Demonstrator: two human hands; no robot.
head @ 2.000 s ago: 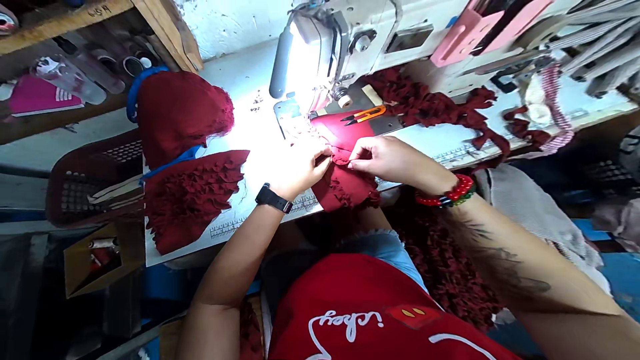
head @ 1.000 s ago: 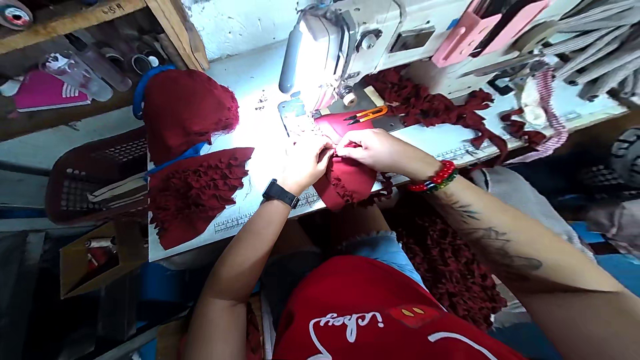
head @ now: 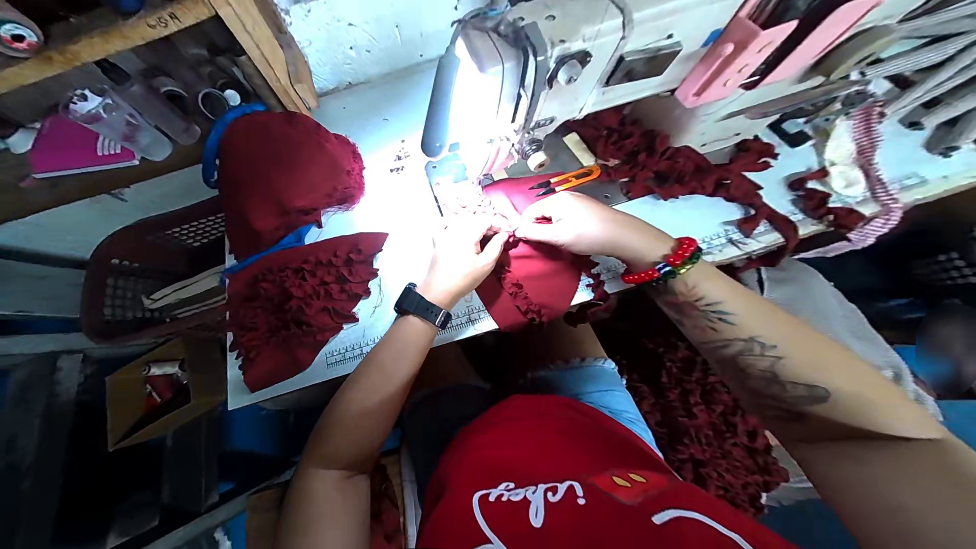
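Observation:
Under the lit head of a white sewing machine lies a dark red fabric panel with a ruffled strip along it. My left hand pinches the strip near the needle area, its fingertips close to those of my right hand, which also grips the strip. Glare hides the needle and presser foot. Orange-handled thread snips rest on the panel just beyond my right hand. A ruffled red panel and a plain-faced red piece lie at the left of the table.
Gathered red strips lie right of the machine head. A plastic basket and an open cardboard box stand left of the table. A wooden shelf holds bottles. Pink holders are fixed to the machine. Ruffled red fabric hangs below the table's edge.
Both hands stay close together at the strip, with only small shifts of the fingers. The other pieces on the table have not plainly moved.

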